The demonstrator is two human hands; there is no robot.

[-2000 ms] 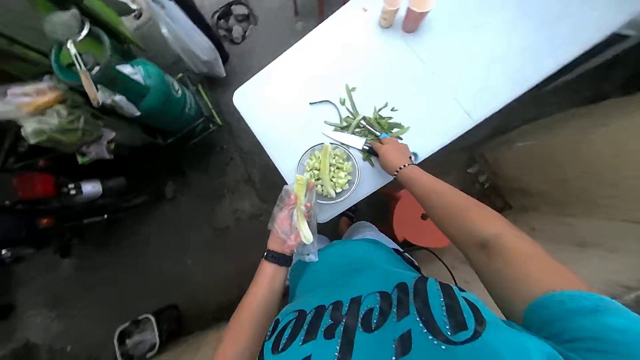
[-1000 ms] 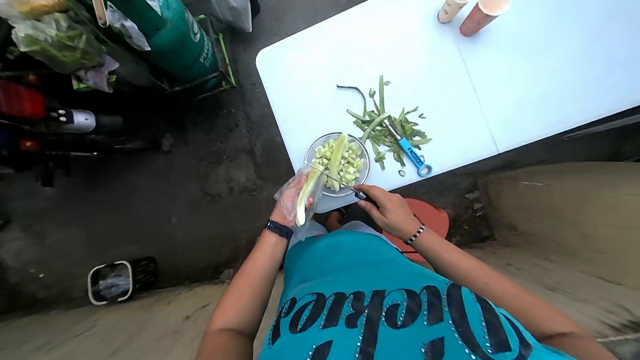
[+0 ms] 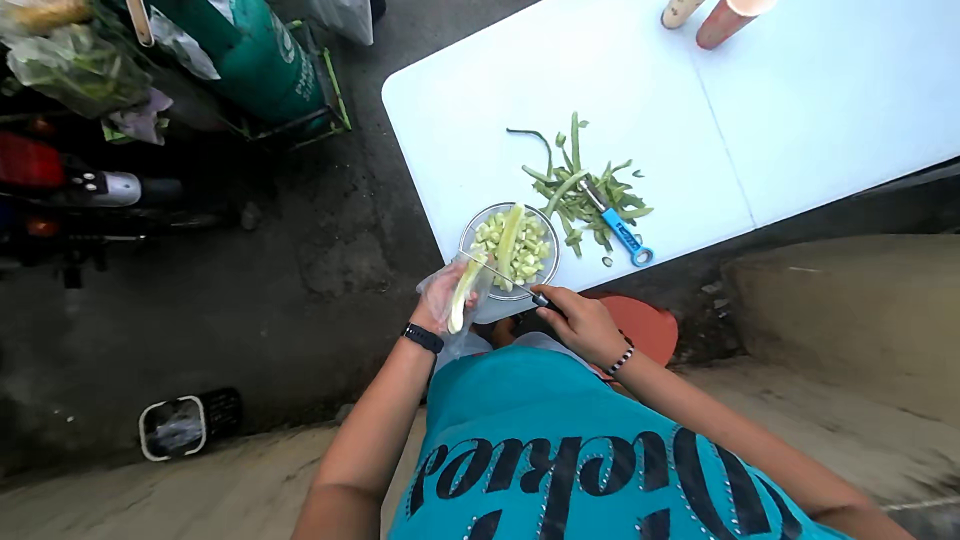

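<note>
My left hand (image 3: 448,296), in a clear plastic glove, holds a peeled pale green vegetable piece (image 3: 465,294) at the near left edge of a metal strainer bowl (image 3: 556,259). A knife (image 3: 502,276) with a black handle is gripped in my right hand (image 3: 581,319); its blade lies across the upper end of that piece, over the bowl. Inside the bowl are chopped pale green chunks (image 3: 531,247) and one long peeled piece (image 3: 509,240). Green peelings (image 3: 574,196) lie beside it on the white table, with a blue-handled peeler (image 3: 621,229) on them.
Two cups (image 3: 724,26) (image 3: 681,11) stand on the white table (image 3: 465,112). A red stool (image 3: 645,330) is below its near edge. At the left are a green gas cylinder (image 3: 270,67), part of a motorcycle (image 3: 97,184), bagged vegetables (image 3: 79,71) and a black basket (image 3: 204,420).
My right hand has brought the knife from the table beside the peelings to the piece in my left hand. The blue-handled peeler, partly covered before, now shows whole. The view has shifted.
</note>
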